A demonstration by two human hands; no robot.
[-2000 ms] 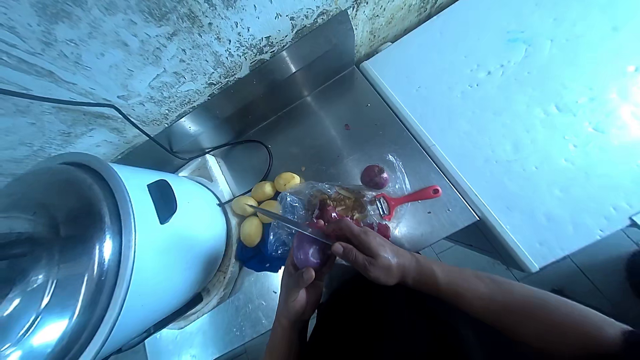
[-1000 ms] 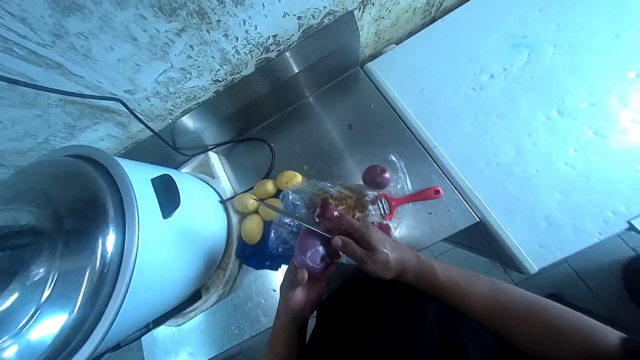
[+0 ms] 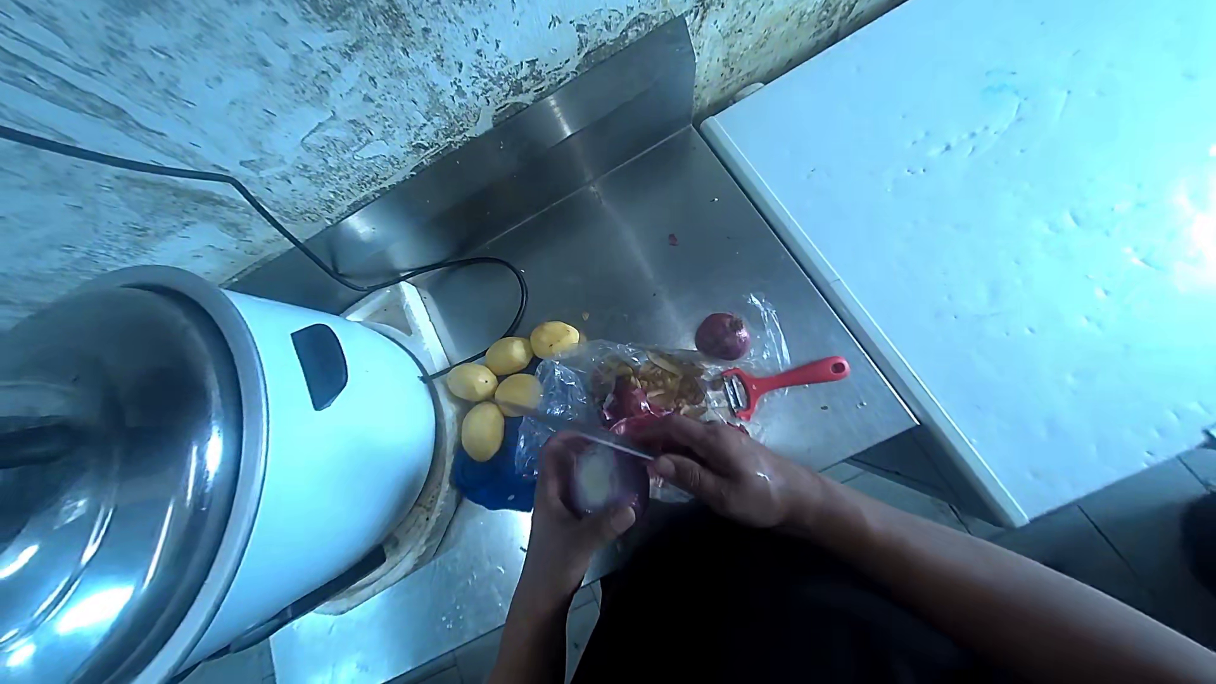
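My left hand [image 3: 570, 522] is closed around a purple onion [image 3: 601, 483], its pale end turned up. My right hand [image 3: 727, 465] grips a knife, whose thin blade [image 3: 603, 440] lies across the top of the onion and points left towards the potatoes; its handle is hidden in my fingers. Just beyond my hands, red onion skins [image 3: 629, 401] and brown peelings [image 3: 665, 375] lie on a clear plastic bag [image 3: 570, 380]. A whole red onion [image 3: 722, 336] rests at the bag's far right, beside a red-handled peeler [image 3: 793, 378]. Several yellow peeled potatoes [image 3: 483, 431] sit to the left.
A large white cooker [image 3: 342, 456] with a metal lid stands at left, its black cord [image 3: 380, 283] running over the steel counter [image 3: 608, 256]. A blue plastic bag [image 3: 499, 470] lies under the potatoes. At right is a white surface [image 3: 969, 228], at the back a stained wall [image 3: 285, 95].
The onion in my left hand has been turned, and its pale end now faces up. The knife has shifted across its top. Peeler, potatoes and the other onion have stayed put.
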